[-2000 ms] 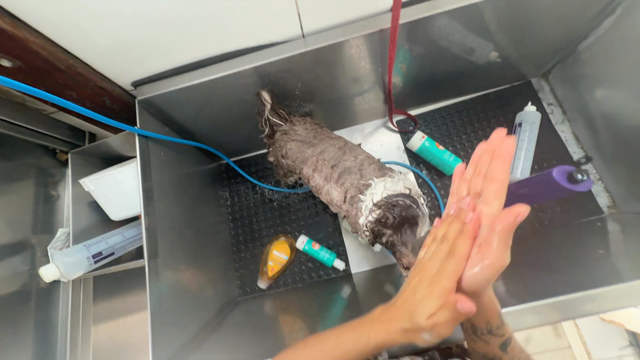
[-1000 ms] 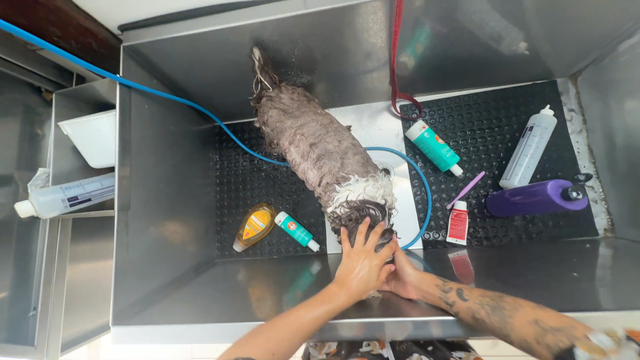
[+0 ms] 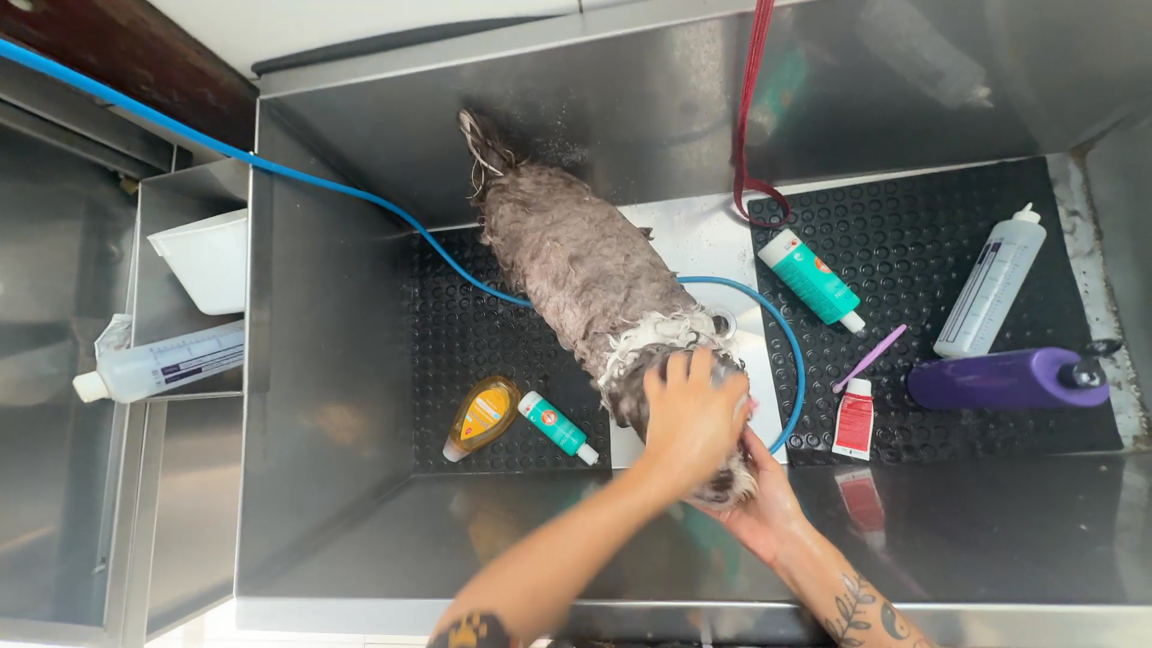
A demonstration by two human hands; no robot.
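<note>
A wet dog with grey-brown fur and a white neck (image 3: 594,252) stands in a stainless steel tub (image 3: 333,540), its tail toward the back wall and its head toward me. My left hand (image 3: 691,418) lies on top of the dog's head, fingers bent and somewhat apart in the wet fur. Below the muzzle is my right hand (image 3: 760,504), cupped under the chin; part of its palm and fingers is hidden by the head. A blue hose (image 3: 796,360) passes behind the dog and curves round beside its neck. The dog's face is mostly covered.
Left of the dog lie an amber bottle (image 3: 483,416) and a small teal bottle (image 3: 558,427). On the right mat are a larger teal bottle (image 3: 810,279), a pink toothbrush (image 3: 869,358), a red-white tube (image 3: 853,418), a clear bottle (image 3: 990,283) and a purple bottle (image 3: 999,378). A red leash (image 3: 747,108) hangs behind.
Two seconds ago my hands were pressed together above the tub's right side; they have since come down to the dog's head. My left hand has moved onto the crown over the last second.
</note>
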